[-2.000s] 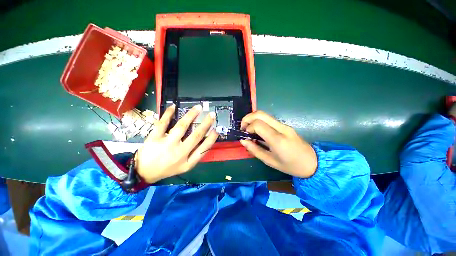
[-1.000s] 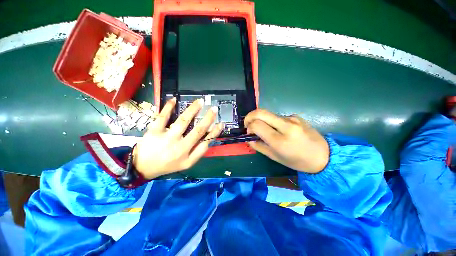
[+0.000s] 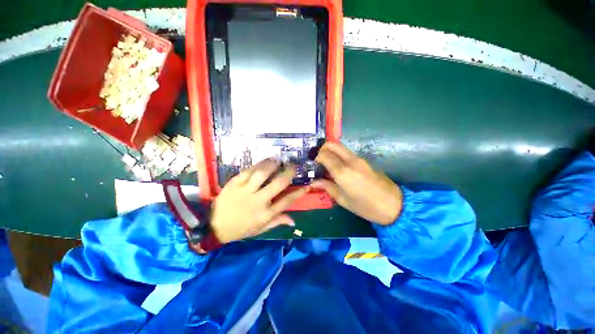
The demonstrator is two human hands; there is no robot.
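An open tablet with a large silver-grey rectangle lies in a red-orange fixture. Its circuit board is at the near end. My left hand, slightly blurred, lies over the board's near edge with fingers bent and apart; nothing shows in it. My right hand is at the tablet's near right corner, thumb and fingers bent inward. A small dark shape shows at its fingertips; I cannot tell whether it is the tweezers. The fingertips of both hands are close together.
A red bin of cream pieces stands tilted at the left. Cream-white scraps lie beside it. A white sheet lies partly under my left sleeve. A worn white rail crosses behind. A blue sleeve of another person is at the right.
The fixture and bin appear nearer and larger in view. The silver-grey rectangle now looks bright. My left hand has shifted right and nearer. The long dark tweezers at my right hand no longer show clearly.
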